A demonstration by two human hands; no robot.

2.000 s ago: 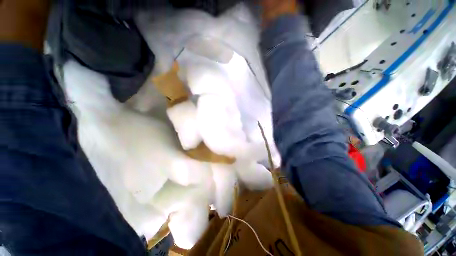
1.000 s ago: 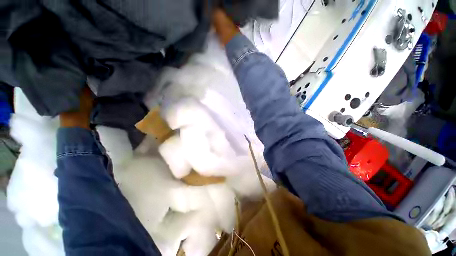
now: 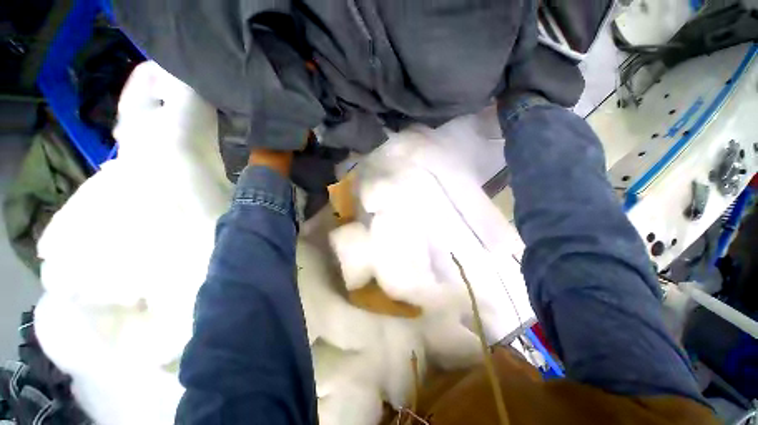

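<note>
Dark grey cloth (image 3: 424, 58) spreads across the top of the view, held by both hands. My left hand (image 3: 271, 159) shows mostly as a wrist below the cloth's left part; folds cover its fingers. My right hand (image 3: 502, 105) is at the cloth's right part, almost wholly hidden by it. Below the cloth, between and left of my arms, lies a large heap of soft white material (image 3: 133, 241). Tan-yellow scraps (image 3: 384, 300) lie among it.
A white sewing machine (image 3: 690, 158) with a blue stripe stands at the right. A blue crate (image 3: 71, 50) is at the upper left. Green cloth (image 3: 50, 187) lies at the left edge, dark pieces below it. White-striped dark cloth (image 3: 573, 25) is at the top right.
Two seconds ago my hands were at the top edge; now the grey cloth fills much of the top. Since one second ago, both hands and the cloth have shifted right in view.
</note>
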